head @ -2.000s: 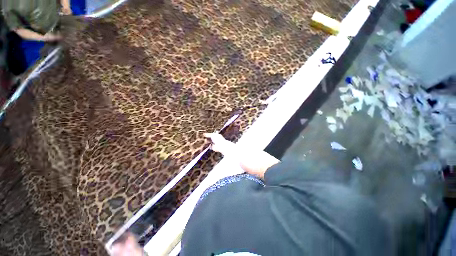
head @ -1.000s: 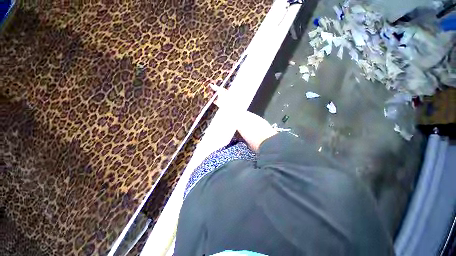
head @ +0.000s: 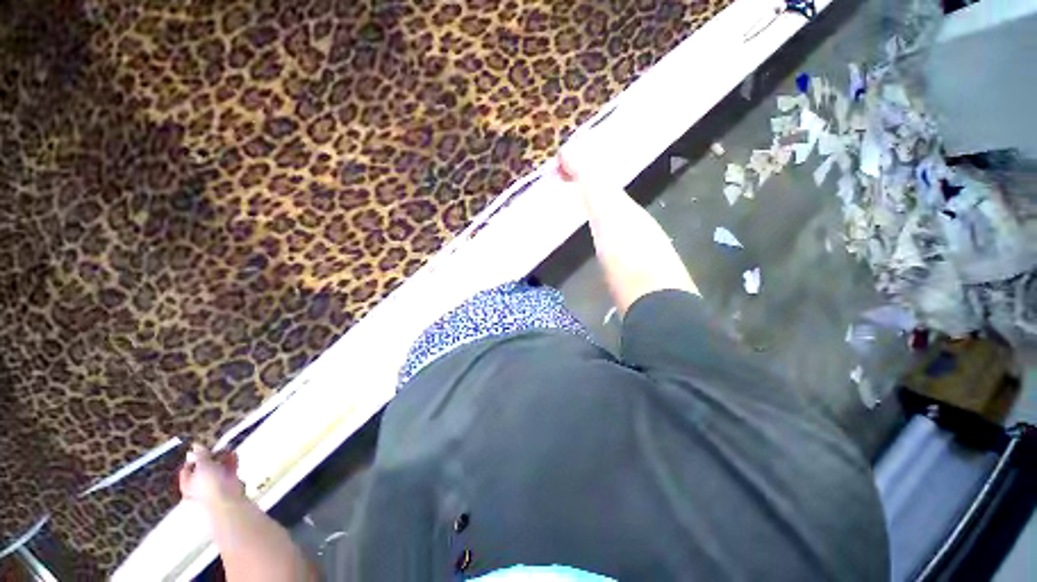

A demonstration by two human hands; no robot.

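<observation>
Leopard-print fabric (head: 284, 171) lies over the table, its near edge running diagonally beside a white paper border (head: 671, 97). My left hand (head: 213, 475) is at the lower left, fingers curled at the fabric edge. My right hand (head: 574, 171) is at the same edge further up; it is bright and washed out, and its fingers seem closed on the edge. A thin pale line runs along the edge between my hands. The fingertips are not clear.
Dark-handled scissors (head: 801, 7) lie on the border at the top. Thin pale strips (head: 131, 466) show at the lower left. White and blue scraps (head: 898, 182) are heaped on the grey floor at the right. A brown box-like thing (head: 967, 381) and a grey padded object (head: 938, 489) are at the lower right.
The long pale strip near my hands is no longer along the edge. My right hand has drawn back from the fabric onto its edge. My left hand has come back into view.
</observation>
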